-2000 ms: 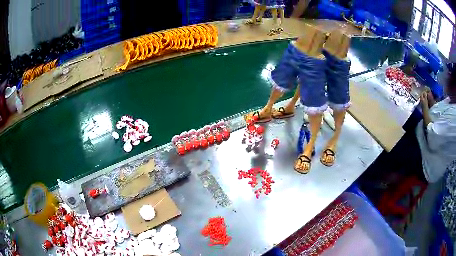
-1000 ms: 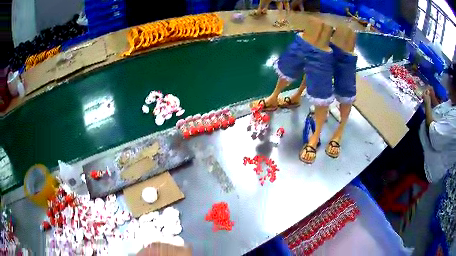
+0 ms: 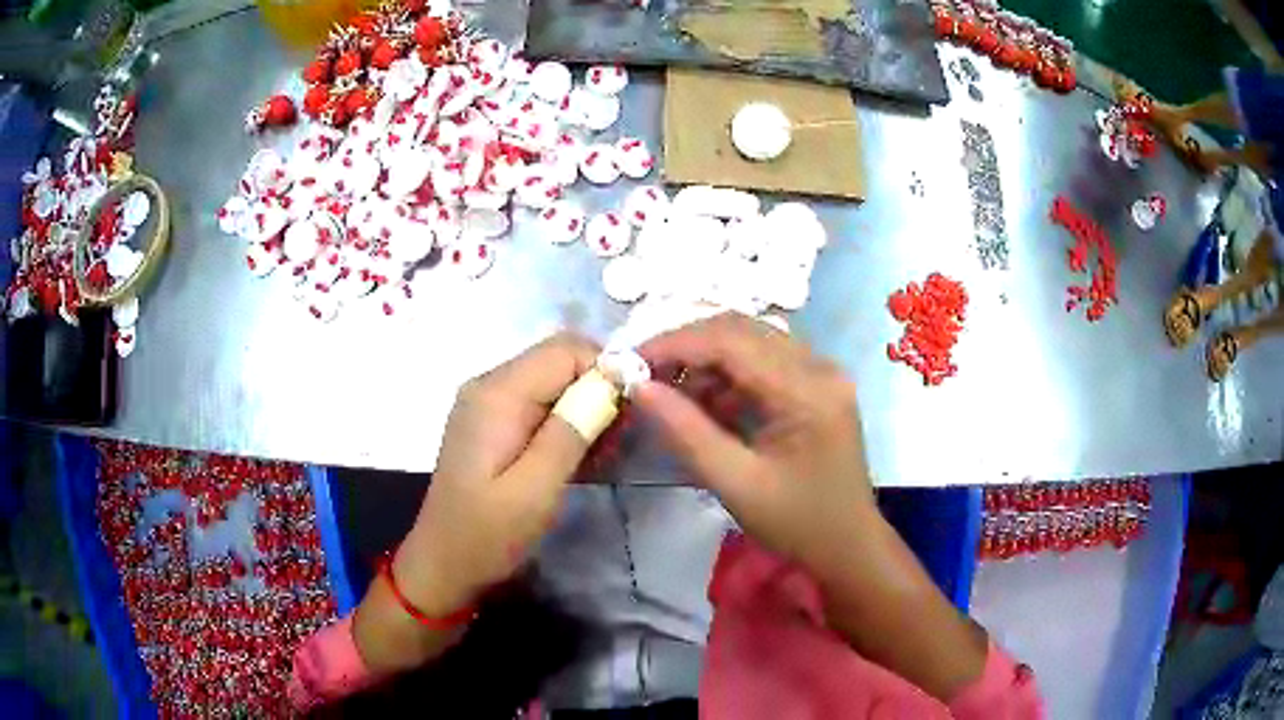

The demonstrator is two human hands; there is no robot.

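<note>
My left hand (image 3: 514, 447), with a pale yellow wrap on the thumb, holds a small white disc (image 3: 624, 370) at the table's near edge. My right hand (image 3: 768, 422) meets it there, thumb and forefinger at the disc; whether they hold a small piece or stick is too small to tell. Blank white discs (image 3: 718, 253) are heaped just behind my hands. Discs with red marks (image 3: 465, 155) lie in a large heap at the left. Small red pieces (image 3: 928, 326) lie in a pile at the right. A round white glue dish (image 3: 762, 131) sits on the cardboard pad (image 3: 704, 148).
A dark board (image 3: 620, 35) lies behind the cardboard. A tan ring (image 3: 121, 239) with discs lies far left. More red pieces (image 3: 1084, 256) and upright leg-shaped figures (image 3: 1239, 288) stand at the right. Blue crates (image 3: 324, 521) of red-and-white pieces are below the edge.
The view has swung down and left onto the near worktop. Both hands have come into view together at a disc; earlier only part of one hand showed at the bottom edge.
</note>
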